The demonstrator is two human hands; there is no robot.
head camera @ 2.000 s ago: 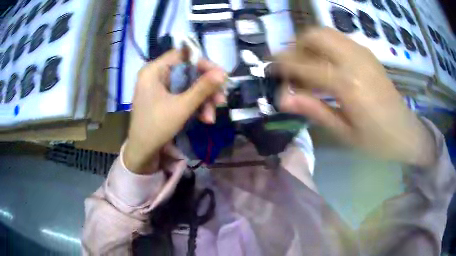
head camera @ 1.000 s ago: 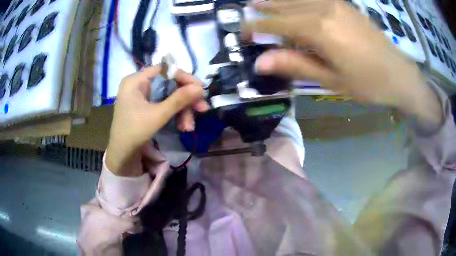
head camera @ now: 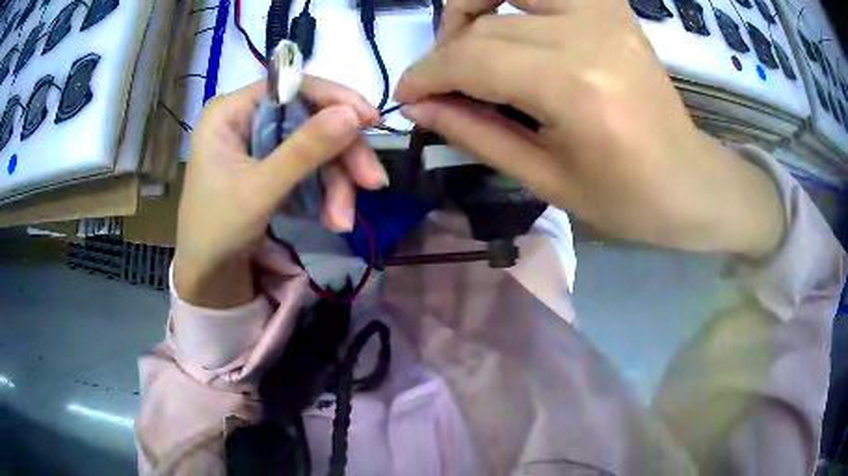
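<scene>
My left hand is closed around a grey-blue sleeved test lead connector, its white end pointing up past the fingers. My right hand pinches a thin black lead between thumb and index finger. The lead runs toward the left thumb and index fingertips, which meet near it. Whether they grip it is hard to tell. The black test fixture is below my right hand, which hides most of it.
Foam trays of black units stand on the left and right, over brown cardboard layers. A thick coiled cable lies at the back. Thin red and black wires hang below my left hand. Blue edge tape shows on the left.
My right hand has moved left from over the fixture to beside my left fingertips and now pinches the thin lead. My left hand still holds the connector. The view has shifted slightly.
</scene>
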